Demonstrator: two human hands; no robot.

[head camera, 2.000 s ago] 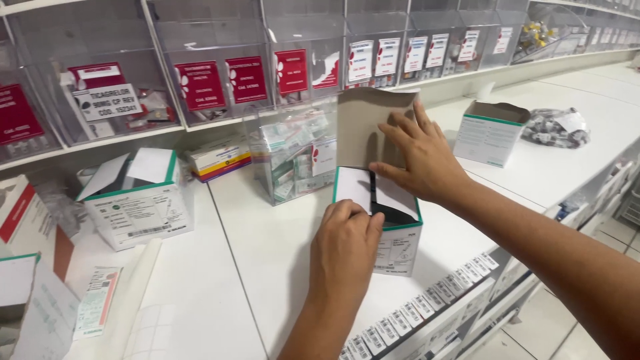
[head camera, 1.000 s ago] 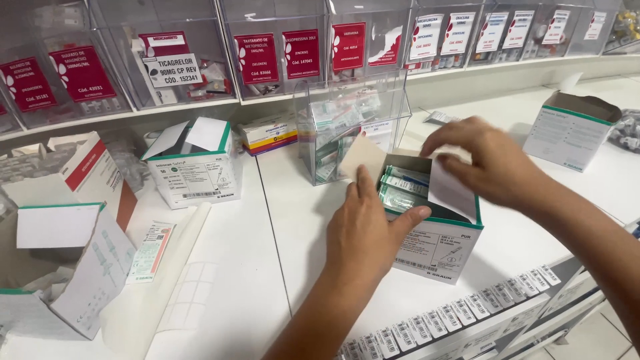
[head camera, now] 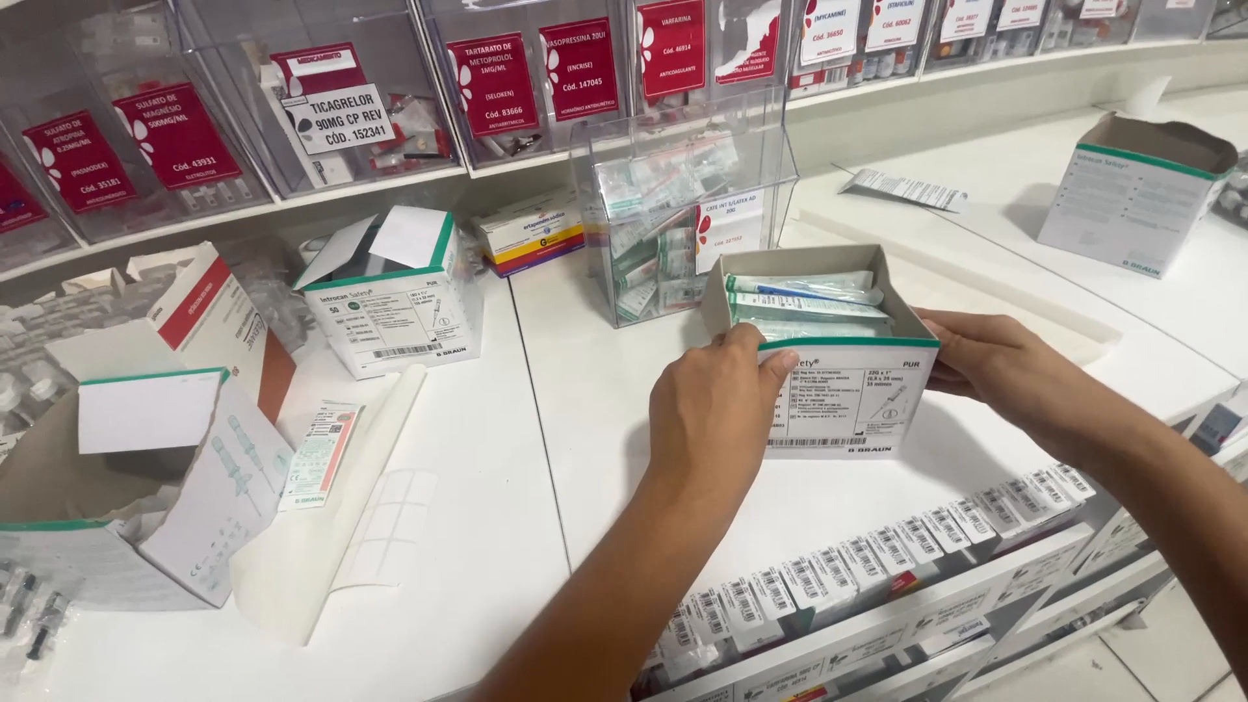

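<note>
An open B. Braun Introcan Safety cardboard box (head camera: 843,400), white with a green edge, stands on the white counter between my hands. Wrapped IV catheters (head camera: 809,304) fill its inside. My left hand (head camera: 710,405) grips the box's near left corner, with the thumb on the front face. My right hand (head camera: 985,366) is against its right side, the fingertips partly hidden behind it. Just behind the box, a clear plastic bin (head camera: 609,244) holds more wrapped catheters and bears a label.
At left stand a catheter box with raised flaps (head camera: 390,312), a torn open box (head camera: 185,575) and a red and white carton (head camera: 229,327). Backing paper (head camera: 322,546) lies nearby. Another open box (head camera: 1121,210) stands at back right. Labelled clear bins (head camera: 370,88) line the back; barcoded drawers run along the front.
The box's flaps, upright or raised earlier, no longer stand up, and its contents show. My right hand has moved from over the box to its right side; my left has moved to the near left corner.
</note>
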